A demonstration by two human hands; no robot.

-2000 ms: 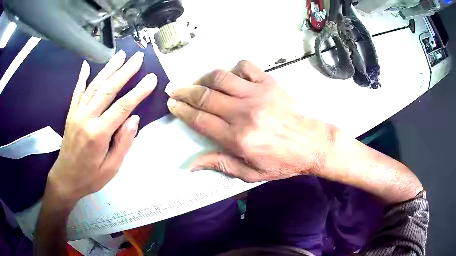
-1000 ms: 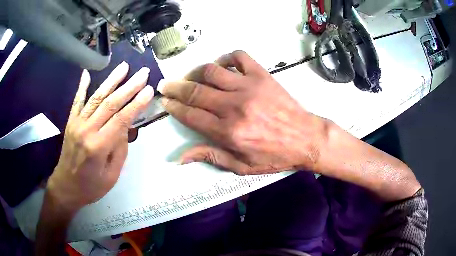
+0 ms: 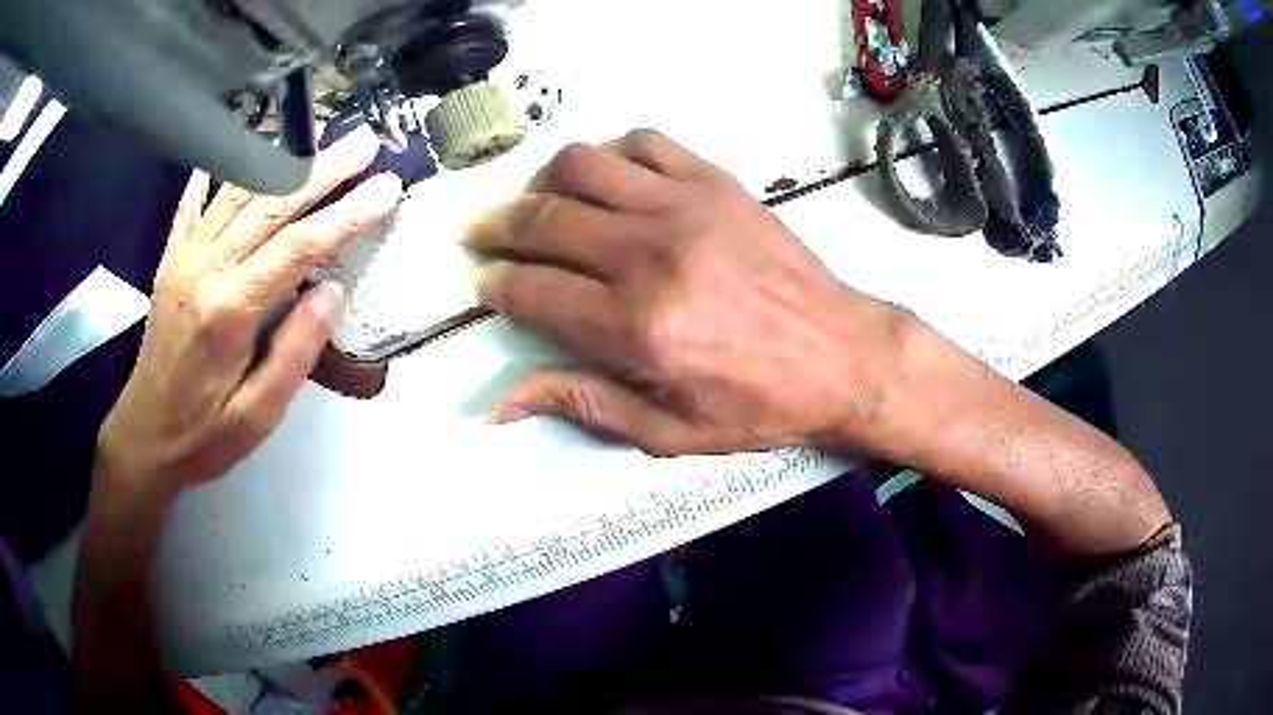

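The dark purple panel (image 3: 87, 210) with white stripes lies flat at the left of the table, its top part by the needle area (image 3: 391, 123). My left hand (image 3: 231, 307) lies palm down with fingers spread, partly on the panel's right part, fingertips near the needle area. The fingers hide part of the panel's edge. My right hand (image 3: 642, 293) is palm down over the white bed, right of the panel, fingers bent and fingertips blurred. No cloth shows in it; whether its fingertips hold anything cannot be told. The cream ribbed knob (image 3: 475, 123) is just above its fingertips.
The grey machine head (image 3: 168, 84) is at top left. Dark shears (image 3: 963, 140) with wrapped handles lie at top right beside a red tool (image 3: 881, 49). A brown rounded slot (image 3: 349, 374) shows in the bed. A ruler (image 3: 559, 538) runs along the front edge, an orange basket (image 3: 398, 664) below.
The panel's edge has moved up and left, uncovering the bed and brown slot. My left hand has shifted left. My right hand moved slightly down and right, then back a little left.
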